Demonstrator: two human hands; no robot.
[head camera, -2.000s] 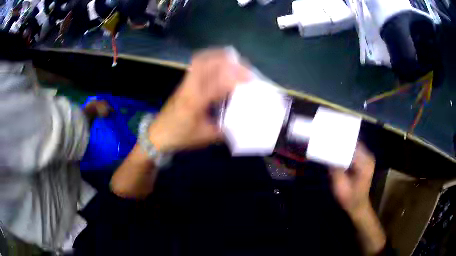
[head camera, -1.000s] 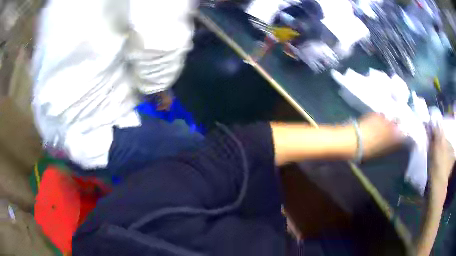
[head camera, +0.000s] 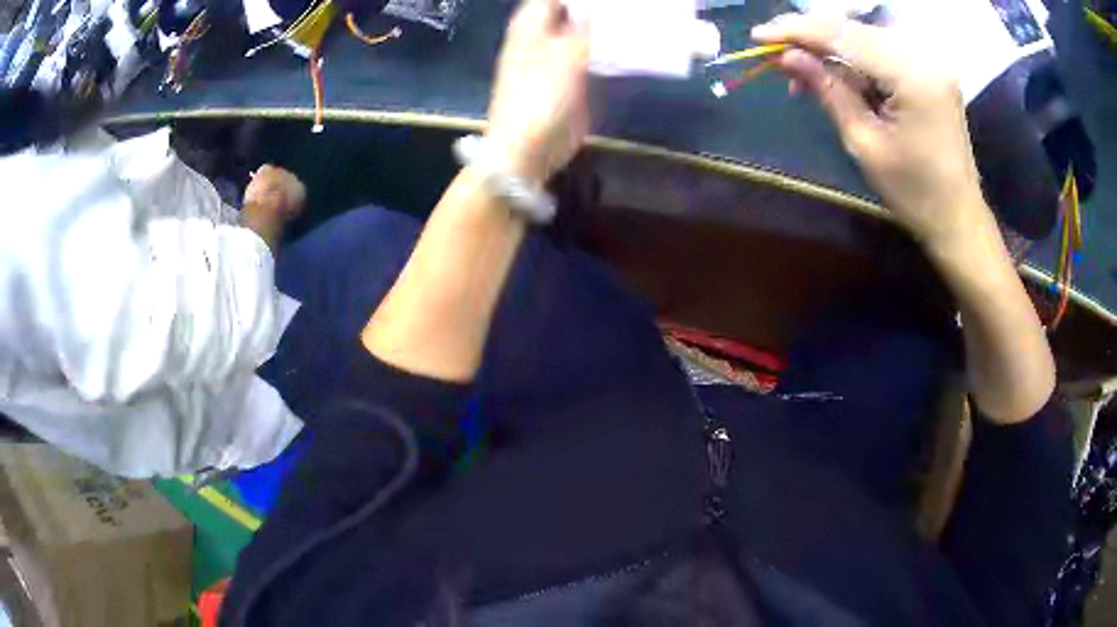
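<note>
My left hand (head camera: 545, 92), bare with a pale bracelet, holds a white square housing (head camera: 643, 37) with a short stub over the bench mat near the top edge. My right hand (head camera: 888, 116), bare, pinches thin yellow and red wires (head camera: 753, 54) that end in a small white plug just right of the housing. Whether the wires join the housing cannot be told. A larger white camera body (head camera: 962, 43) with a dark rounded part (head camera: 1017, 147) lies behind and right of my right hand.
The dark-green bench mat (head camera: 423, 76) has a pale edging. Wired parts (head camera: 312, 31) lie at the upper left. A person in a white garment (head camera: 135, 294) sits at left, one hand (head camera: 274, 196) showing. A brown carton (head camera: 104, 539) stands lower left. Yellow and orange wires (head camera: 1069, 233) hang at right.
The view has swung back from its turned angle. The two white boxes held over my lap are no longer there; my hands are now over the mat, with wires in my right fingers.
</note>
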